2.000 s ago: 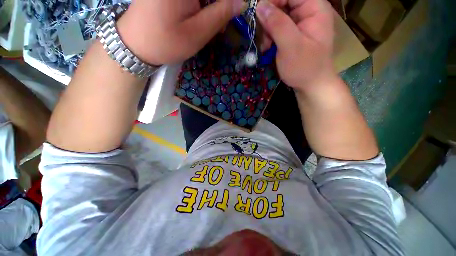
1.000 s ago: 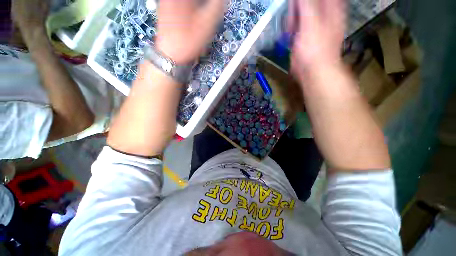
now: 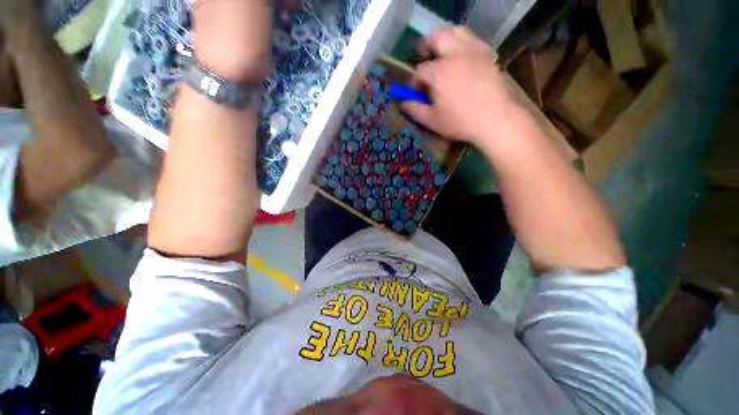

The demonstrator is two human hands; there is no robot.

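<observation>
The cell carton (image 3: 381, 230) is near my lap, with packed cells (image 3: 377, 170) standing in it, round ends up, with red bits between them. A blue battery (image 3: 407, 92) lies lengthwise at the carton's far part. My right hand (image 3: 458, 85) is over the carton's far right side, its fingers at or beside the blue battery; whether it grips it is unclear. My left hand (image 3: 231, 32) is blurred over the white parts bin (image 3: 331, 109), its fingers cut off by the top edge. The bin holds a tangled heap of wired board assemblies (image 3: 304, 49).
An open shipping carton (image 3: 575, 81) with cardboard pieces is at the upper right. Another person's arm (image 3: 61, 121) is at the left. A red plastic object (image 3: 69, 320) is at the lower left. A yellow line (image 3: 274, 273) marks the floor.
My hands have moved apart from their joined position over the carton. My left hand is now over the bin and my right by the blue battery. The wired piece no longer shows between them.
</observation>
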